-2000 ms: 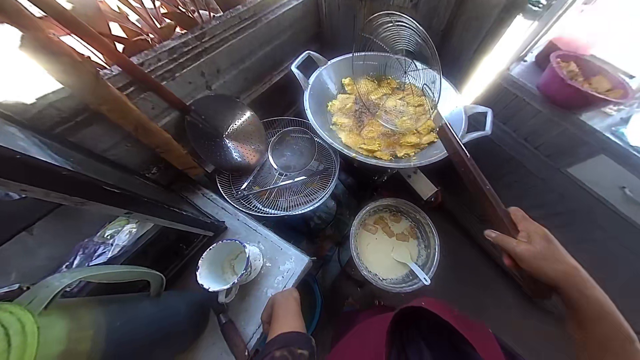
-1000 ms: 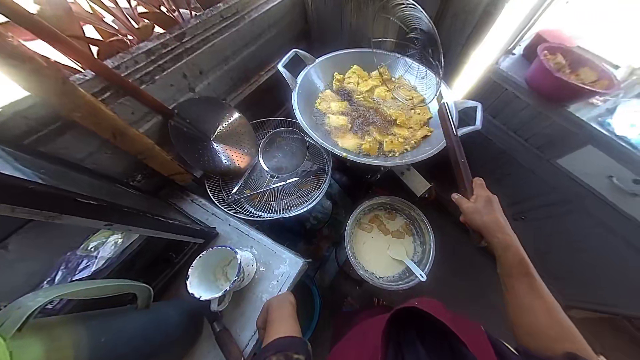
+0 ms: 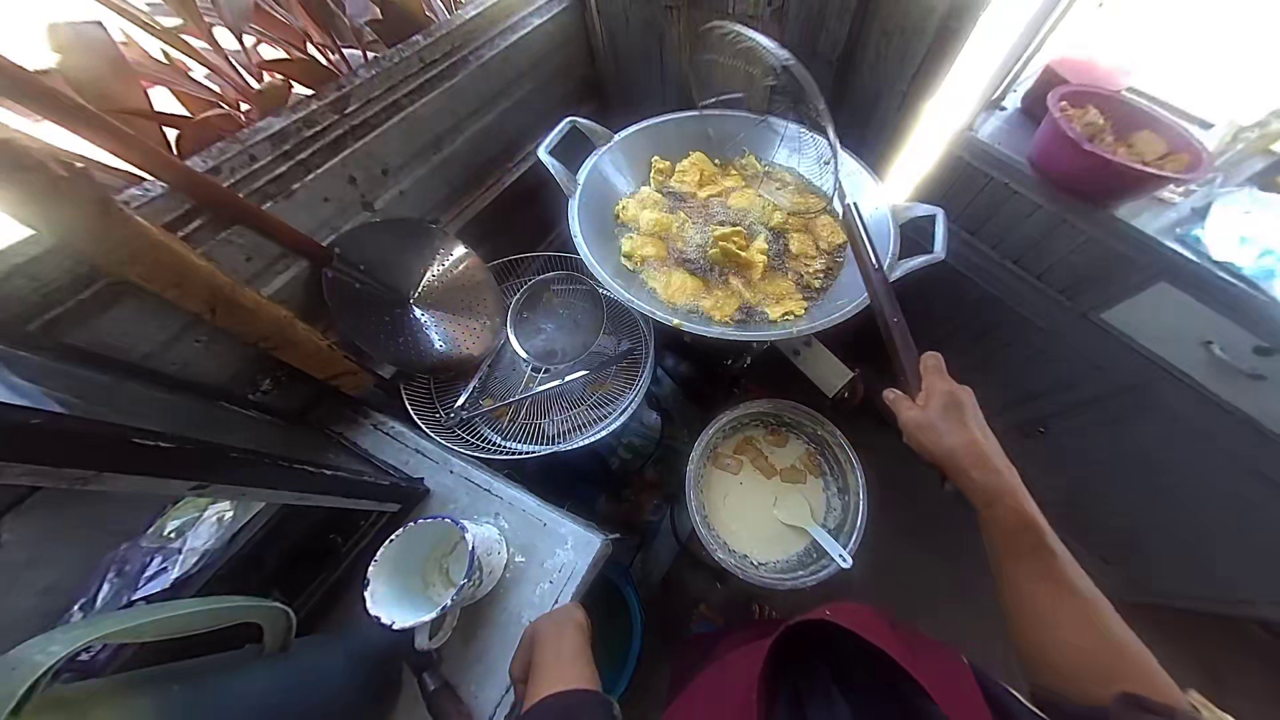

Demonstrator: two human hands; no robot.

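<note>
My right hand [image 3: 945, 415] grips the dark wooden handle of a wire skimmer [image 3: 775, 110], whose round head is over the back right part of a metal wok [image 3: 605, 235]. Golden battered pieces [image 3: 740, 250] fry in bubbling oil there. Below the wok, a metal bowl [image 3: 700, 510] holds pale batter with several tan pieces and a white plastic spoon [image 3: 800, 515]. My left hand [image 3: 555, 650] rests at the edge of a grey ledge [image 3: 540, 540], its fingers curled and mostly hidden. Left of it is a chipped white enamel mug [image 3: 420, 575].
A wire rack [image 3: 600, 425] left of the wok carries a small strainer [image 3: 556, 320] and tongs. A perforated metal ladle [image 3: 415, 295] leans over its edge. A pink tub [image 3: 1120, 150] of food stands on the right counter, and a blue container [image 3: 620, 630] is beside my left hand.
The skimmer head has shifted around the wok's back right side. The battered pieces have moved apart around the oil, where they lay closer together two seconds ago. My left hand stays near the ledge.
</note>
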